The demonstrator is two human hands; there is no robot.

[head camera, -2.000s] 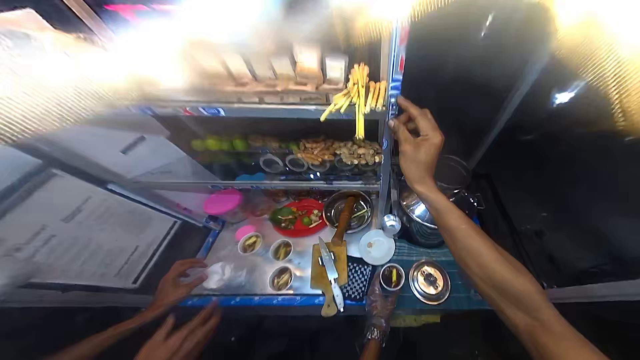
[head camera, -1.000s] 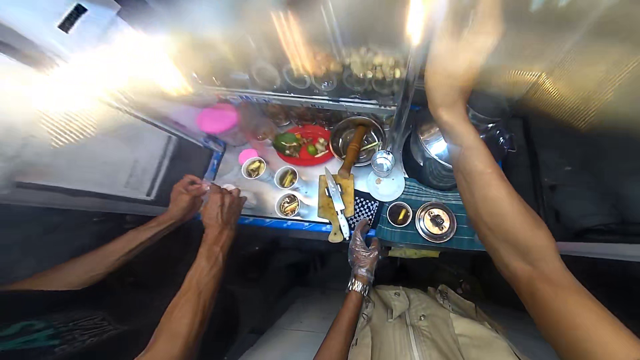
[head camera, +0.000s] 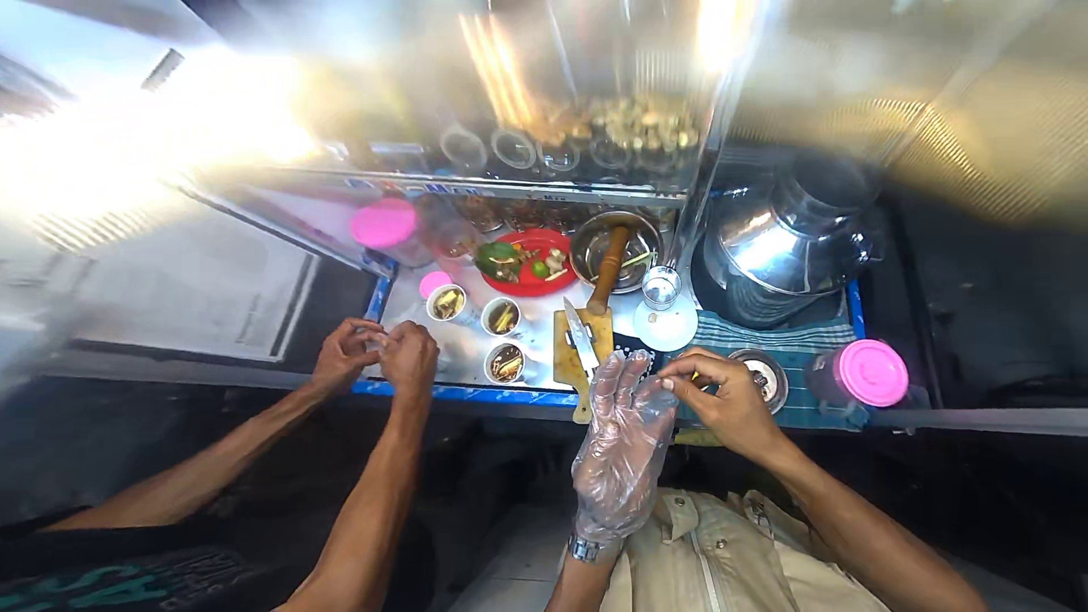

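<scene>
My left hand (head camera: pixel 625 446) wears a clear plastic glove and a metal wristwatch; its fingers point up, spread a little, with nothing in the palm. The bare fingertips of my right hand (head camera: pixel 722 395) pinch the glove at my left hand's finger. Just beyond lie a knife (head camera: pixel 581 338) and a wooden cutting board (head camera: pixel 559 353). Cups with sliced pieces in them, one a white cup (head camera: pixel 501 317), stand to the left. A wooden pestle (head camera: pixel 610 268) rests in a metal bowl (head camera: pixel 586 246). A glass (head camera: pixel 660 287) stands on a white plate (head camera: pixel 680 327).
A co-worker's hands (head camera: pixel 382 353) meet at the counter's left edge. A red plate (head camera: pixel 501 287) holds a lime and leaves. At the right are a large metal pot (head camera: pixel 765 246), a pink-lidded jar (head camera: pixel 873 374) and a metal lid (head camera: pixel 769 374). A glass-sided cabinet (head camera: pixel 544 191) rises behind.
My right hand has come down from the cabinet post to my gloved left hand, which has turned fingers-up. The co-worker's hands have come together. A pink-lidded jar now shows at the right.
</scene>
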